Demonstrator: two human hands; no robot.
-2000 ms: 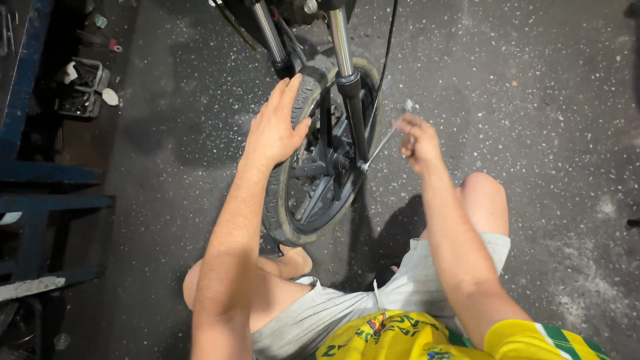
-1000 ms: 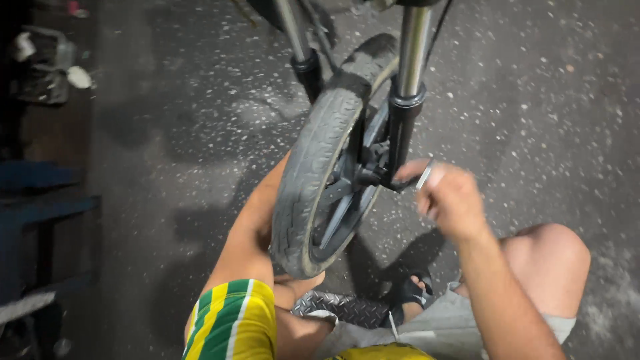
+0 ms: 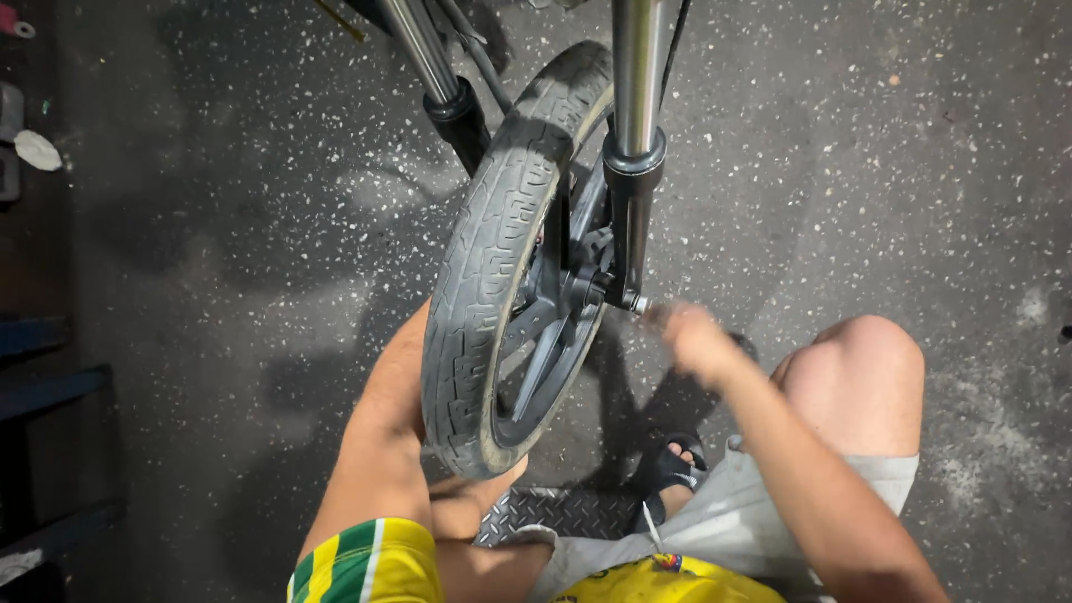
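Note:
A motorcycle front wheel with a worn black tire [image 3: 481, 276] stands between two fork legs, the nearer one [image 3: 634, 167] with a bright steel tube and black lower part. At the foot of this leg, the end of the axle [image 3: 636, 303] sticks out, silvery. My right hand [image 3: 691, 339] is blurred just right of the axle end, fingers bent toward it; whether it holds anything is unclear. The left forearm [image 3: 389, 394] reaches behind the tire, which hides my left hand.
A diamond-plate metal surface [image 3: 557, 512] lies below the wheel, by my sandaled foot [image 3: 674, 469]. Blue metal frame parts [image 3: 54, 392] stand at the left edge. A whitish round object [image 3: 38, 151] lies at the upper left. The floor is dark and speckled.
My left hand, on top of the tire two seconds ago, has gone behind the wheel. My right hand has come close to the axle; the wrench seen earlier no longer shows. The view has moved closer.

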